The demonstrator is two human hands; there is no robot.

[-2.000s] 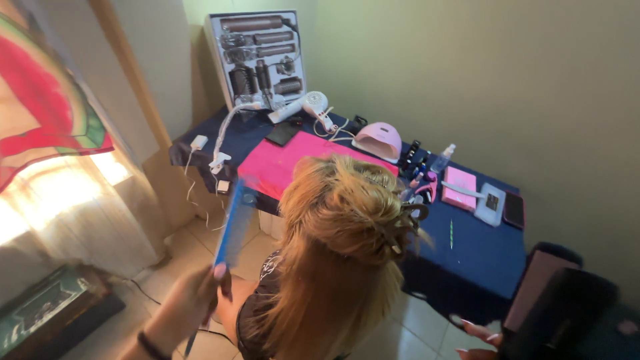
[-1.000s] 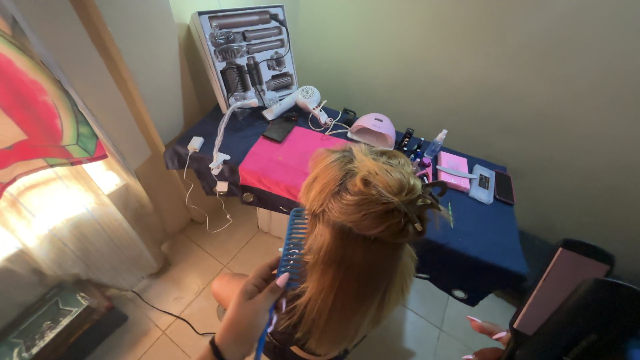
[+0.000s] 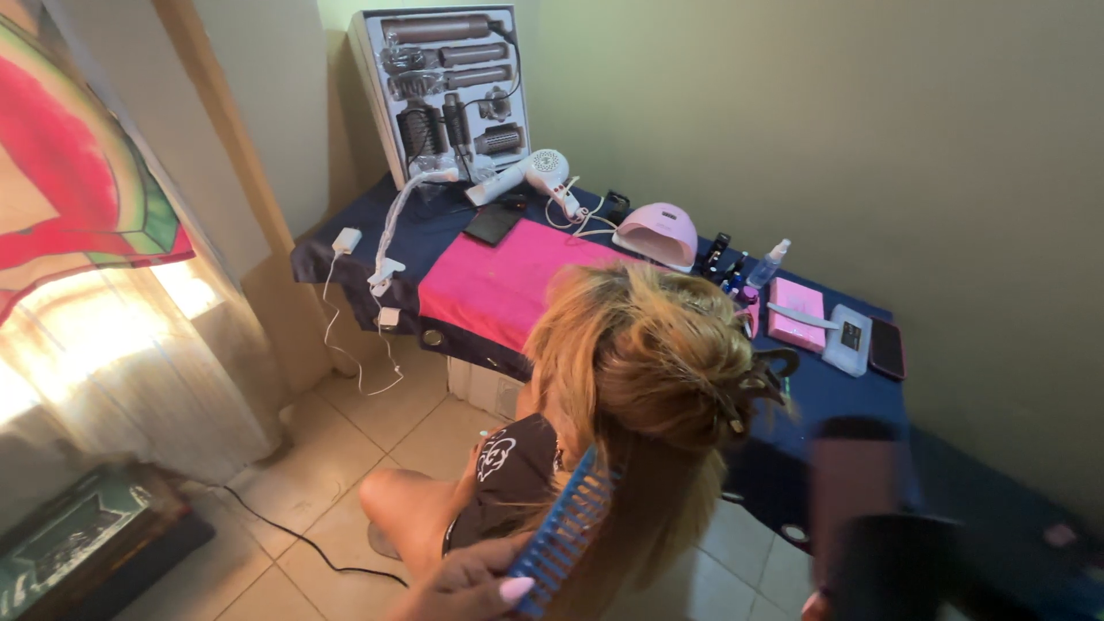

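My left hand grips a blue wide-tooth comb, whose teeth lie in the loose lower hair of a seated person. The upper hair is gathered up, with a dark claw clip at its right side. At the lower right, a blurred dark hair tool with a pinkish plate stands to the right of the hair. Only a fingertip of my right hand shows at its lower end; the rest is hidden by the tool or out of view.
Beyond the person, a table with a dark blue cloth bears a pink towel, a white hair dryer, a pink nail lamp, a spray bottle and a boxed styling set. A black cord crosses the tiled floor.
The comb went from upright beside the hair to slanting with its teeth in the lower hair. The dark hair tool has moved left, closer to the hair.
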